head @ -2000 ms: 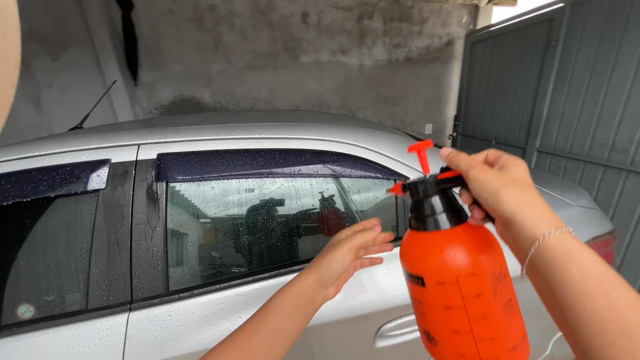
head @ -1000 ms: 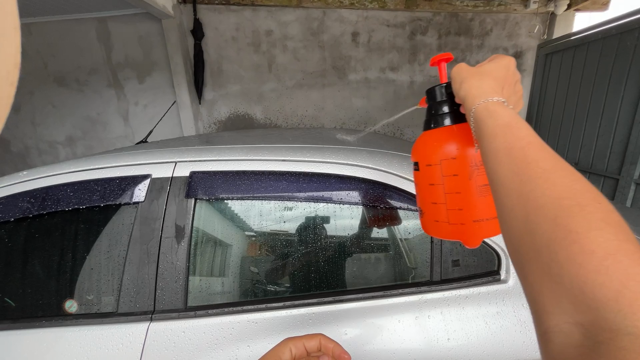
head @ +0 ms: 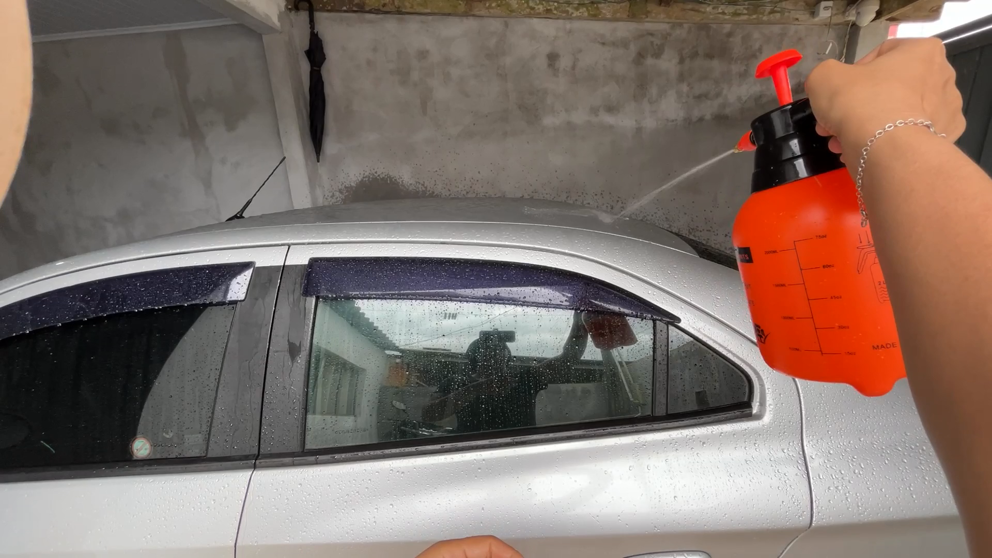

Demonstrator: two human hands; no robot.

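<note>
My right hand (head: 891, 93), raised at the upper right, is closed around the black handle of an orange pump pressure sprayer (head: 814, 287) with a red plunger knob. From its red nozzle (head: 745, 142) a thin jet of liquid runs down and left onto the roof (head: 465, 211) of a silver car. Only the top of my left hand (head: 470, 547) shows at the bottom edge, in front of the rear door (head: 527, 496); whether it holds anything is hidden. Water drops dot the door, the rear side window (head: 480, 380) and the dark window visor (head: 465, 280).
Behind the car stands a concrete wall (head: 542, 101) with damp patches. A folded black umbrella (head: 316, 93) hangs on it near a pillar. The car's antenna (head: 260, 190) rises from the roof at left. A door handle (head: 668, 554) shows at the bottom edge.
My right hand has lifted the sprayer, and a jet that was absent two seconds ago now leaves the nozzle. My left hand has dropped from beside the sprayer to the bottom edge.
</note>
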